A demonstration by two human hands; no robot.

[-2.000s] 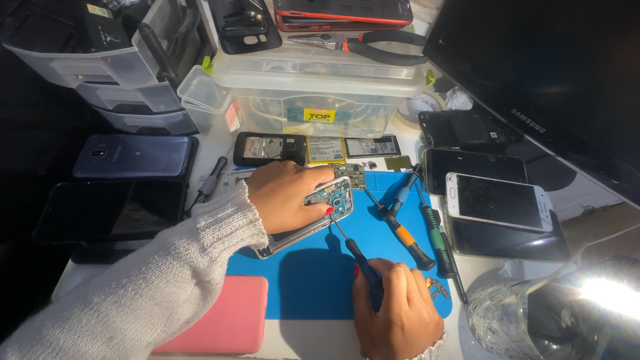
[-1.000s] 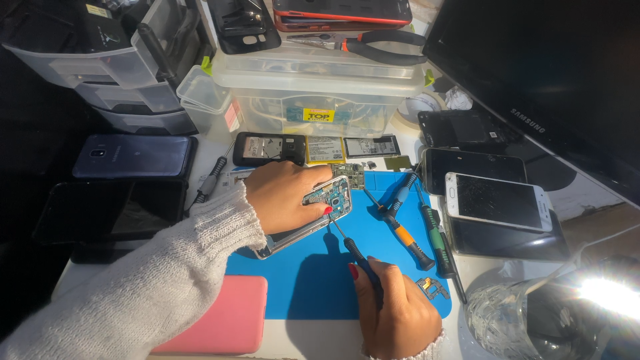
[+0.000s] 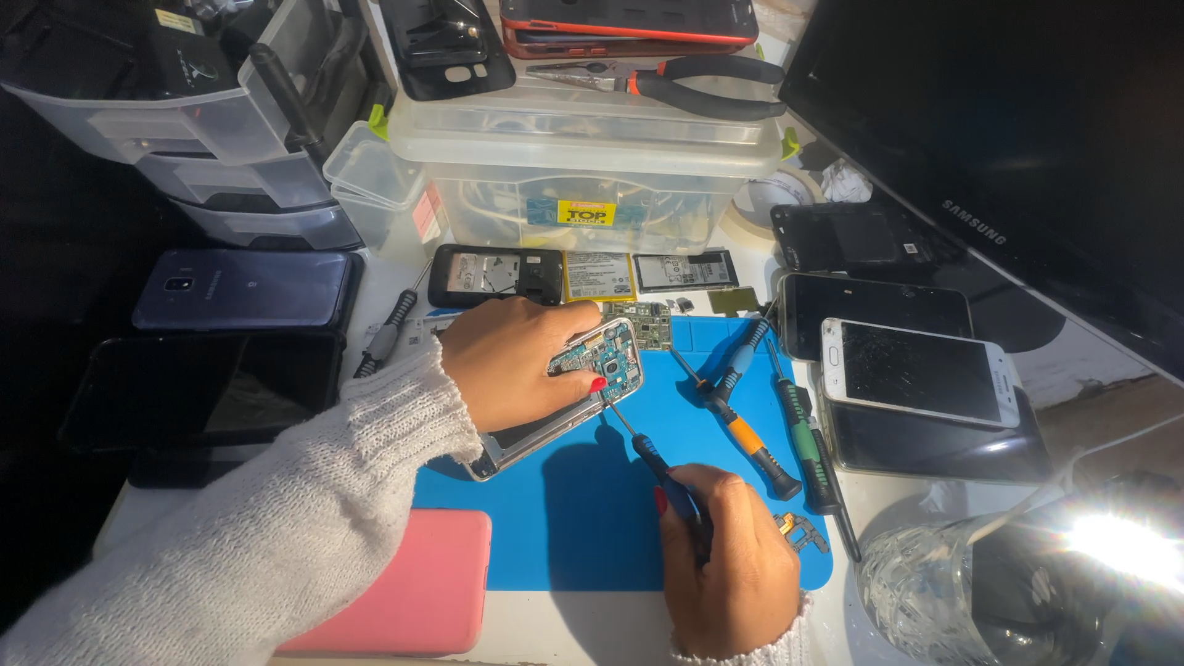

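My left hand (image 3: 518, 361) grips an opened smartphone (image 3: 546, 428) with a silver frame, tilted over the blue work mat (image 3: 518, 546). Its blue circuit board (image 3: 622, 356) shows beside my thumb. In my right hand (image 3: 735, 564) is a screwdriver (image 3: 655, 456) with a dark handle; the tip meets the phone's lower edge just below my left thumb. A green loose circuit board (image 3: 650, 326) lies behind the phone. Right of it are a blue-grey screwdriver (image 3: 743, 356), an orange-and-black screwdriver (image 3: 754, 449) and a green-and-black screwdriver (image 3: 803, 430). A small phone part (image 3: 803, 534) lies near my right hand.
Behind the mat stand a clear plastic box (image 3: 592, 157) with pliers (image 3: 684, 83) on its lid, and phone batteries (image 3: 599, 276). A white cracked phone (image 3: 916, 372), a glass (image 3: 925, 583) and a monitor (image 3: 999, 139) are at right. Left are more phones (image 3: 245, 289); a pink case (image 3: 435, 573) lies in front.
My right hand and its screwdriver have shifted slightly while the tip stays at the phone's edge. My left hand keeps the same hold on the phone.
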